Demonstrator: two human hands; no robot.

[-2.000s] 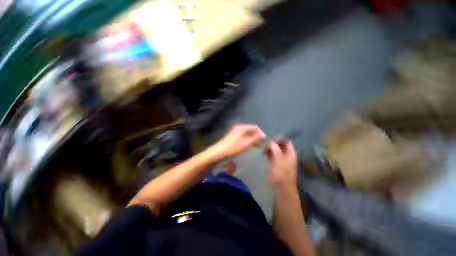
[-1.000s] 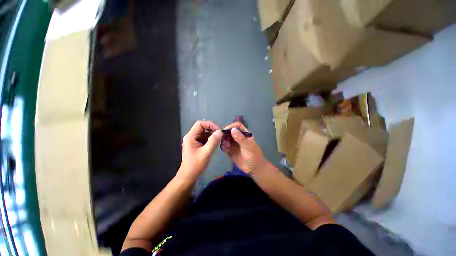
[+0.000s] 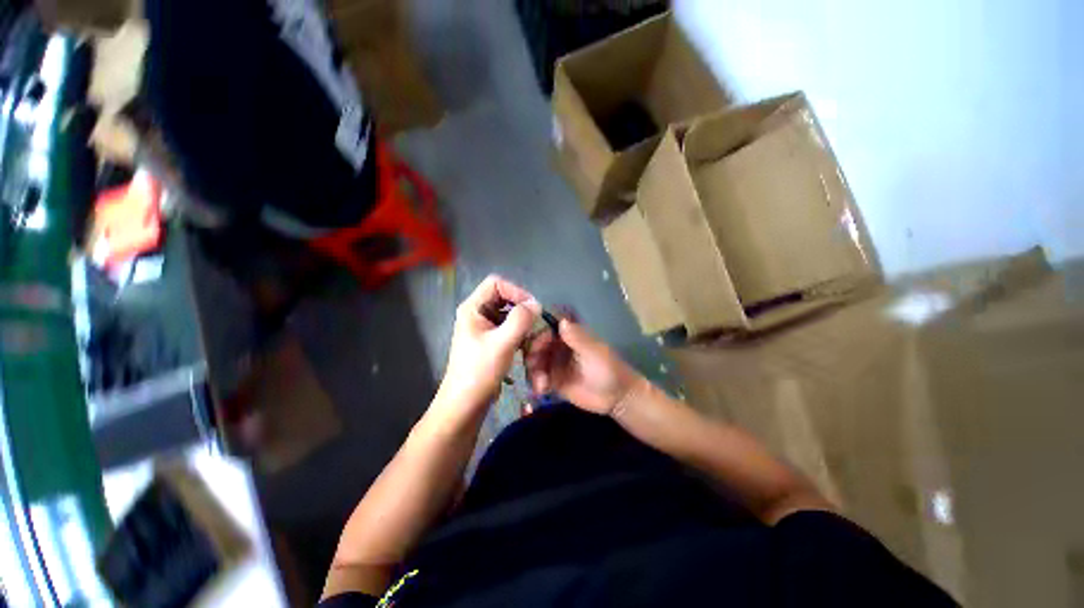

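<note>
A small slim dark part (image 3: 549,321) is held in the fingertips of both hands above the grey floor, near the middle of the view. My left hand (image 3: 487,339) pinches its left end with thumb and forefinger. My right hand (image 3: 585,366) holds its right end, the fingers curled below it. Much of the part is hidden by the fingers, and its details are too small to tell.
A person in dark clothing (image 3: 256,113) sits on a red stool (image 3: 398,220) at the upper left. Open cartons (image 3: 773,214) stand on the right, with more cardboard (image 3: 820,416) below. A green conveyor (image 3: 54,392) and bench with black parts (image 3: 161,546) lie on the left.
The view has moved along the aisle; the seated person, red stool and other open cartons have come into view. Both hands still hold the small dark part.
</note>
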